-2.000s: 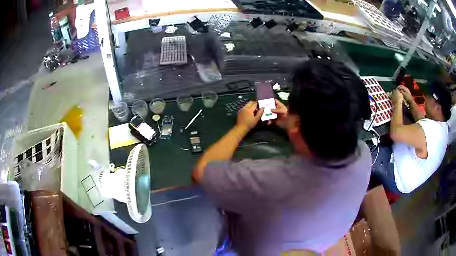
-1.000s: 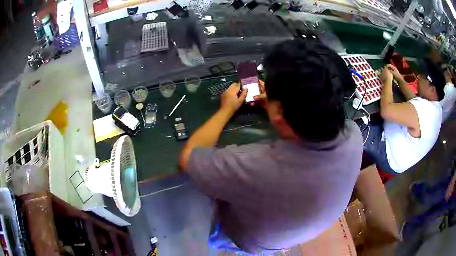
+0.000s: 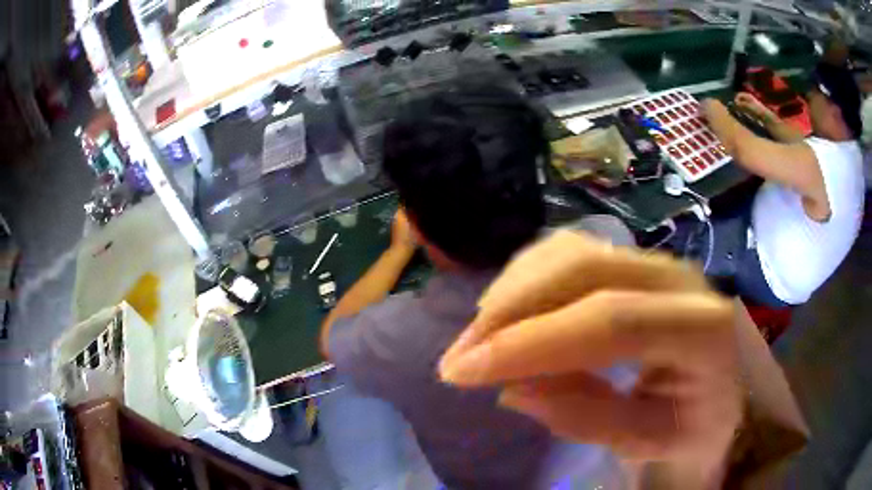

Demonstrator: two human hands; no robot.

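Observation:
My right hand (image 3: 612, 354) is large and blurred in the lower right foreground. Its fingers are loosely curled towards the left, with a small gap behind the fingertips, and no object shows in it. My left hand is not in view. Behind my hand, a seated worker in a grey shirt (image 3: 411, 383) leans over the green bench (image 3: 292, 335), their hands hidden by their head and body. A small dark device (image 3: 327, 289), a thin white stick (image 3: 324, 253) and another dark-edged unit (image 3: 243, 289) lie on that bench.
A white fan (image 3: 225, 368) stands at the lower left, beside a pale crate (image 3: 124, 345). A second worker in white (image 3: 813, 225) sits at the right, by a white tray with red-brown squares (image 3: 681, 134) and a red tray (image 3: 774, 100). A pale post (image 3: 143, 144) rises at left.
My right hand has come into view at the lower right. The camera view has turned and tilted, and the seated worker now appears further left, with the phone-like unit out of sight.

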